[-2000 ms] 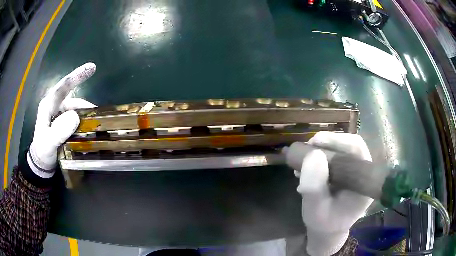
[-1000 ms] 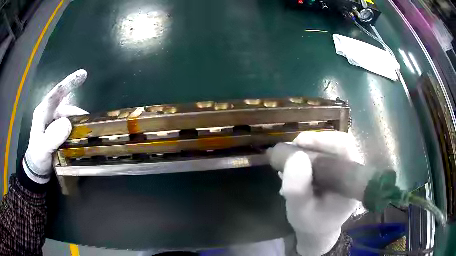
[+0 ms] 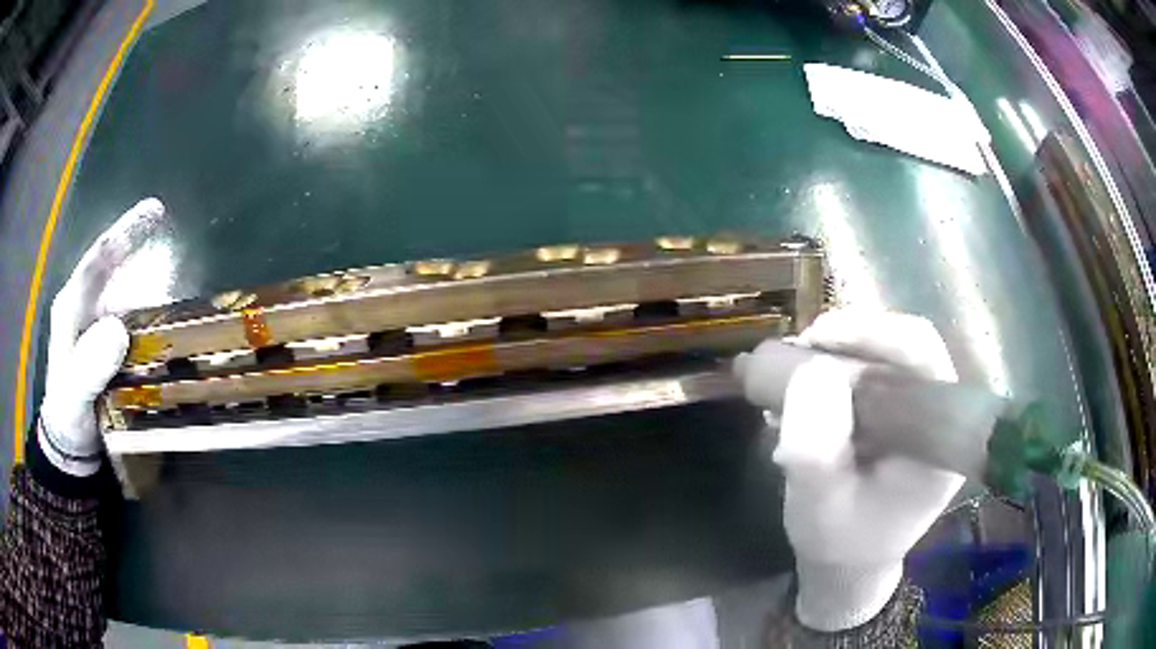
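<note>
A long brass-coloured metal bar assembly point(image 3: 507, 304) lies across the dark-green bench, with round recesses on its upper face, amber tape patches and a silver lower rail. My left hand point(image 3: 95, 342), in a white glove, holds the assembly's left end, thumb on the near side and fingers behind. My right hand point(image 3: 862, 444), also gloved, is closed around a grey cylindrical tool point(image 3: 925, 418) with a green rear end and a clear hose. The tool's front end is by the lower rails near the assembly's right end; its tip is blurred.
A white folded cloth or paper point(image 3: 898, 117) lies at the back right, with a thin stick point(image 3: 757, 57) to its left. A dark device with a gauge point(image 3: 887, 13) is cut off at the top edge. Another brass-coloured bar point(image 3: 1100, 266) stands along the right edge.
The assembly has shifted left in view and tilted, its right end higher. My left hand moved left with it. My right hand and tool moved left, then back right, now nearer the assembly's right end.
</note>
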